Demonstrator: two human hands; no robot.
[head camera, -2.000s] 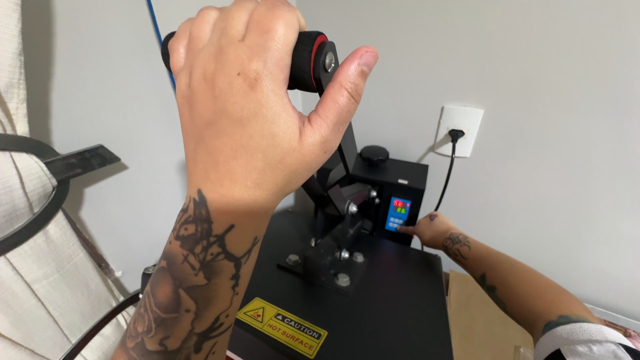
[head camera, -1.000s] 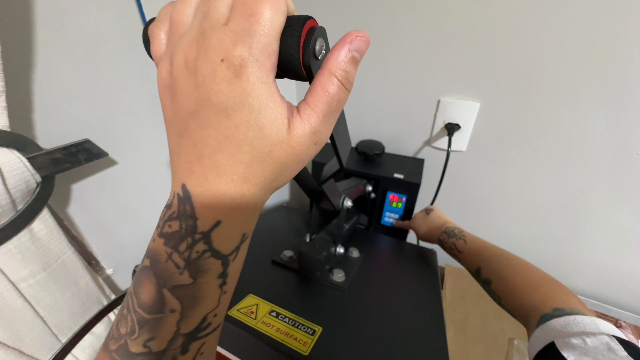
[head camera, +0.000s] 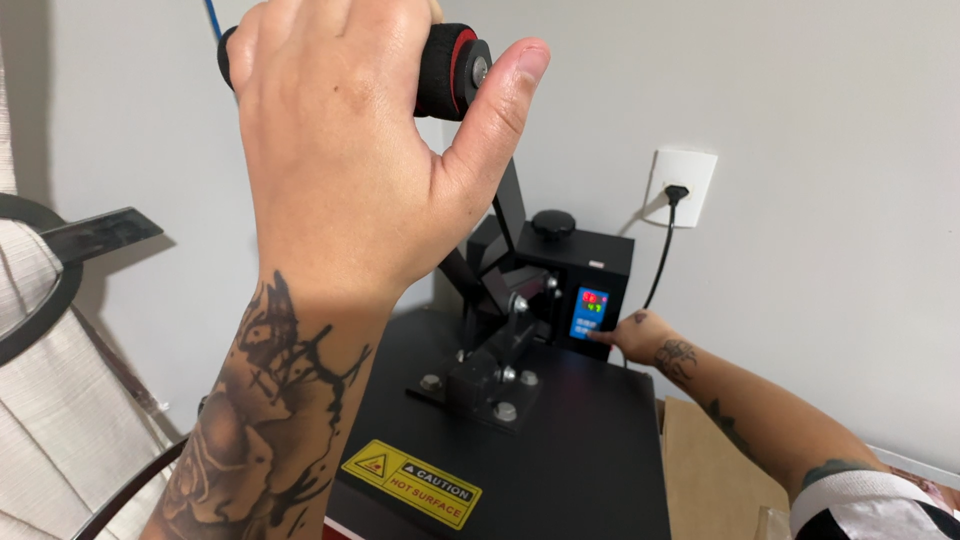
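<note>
My left hand is wrapped around the black foam grip of a heat press lever, thumb lying along its end. Below it is the press's black upper platen cover, which carries a yellow hot-surface caution label and a bolted metal linkage. At the back right, my right hand touches the lower keys of the lit digital control panel with an extended finger. Its other fingers look curled, and nothing is seen in them. A round black knob tops the press behind the linkage.
A black power cord runs from a white wall outlet down behind my right hand. Brown cardboard lies right of the press. On the left are a dark curved metal frame with a flat arm and a light curtain.
Both hands keep their places, the left on the lever grip and the right at the control panel. The green digits on the display have changed.
</note>
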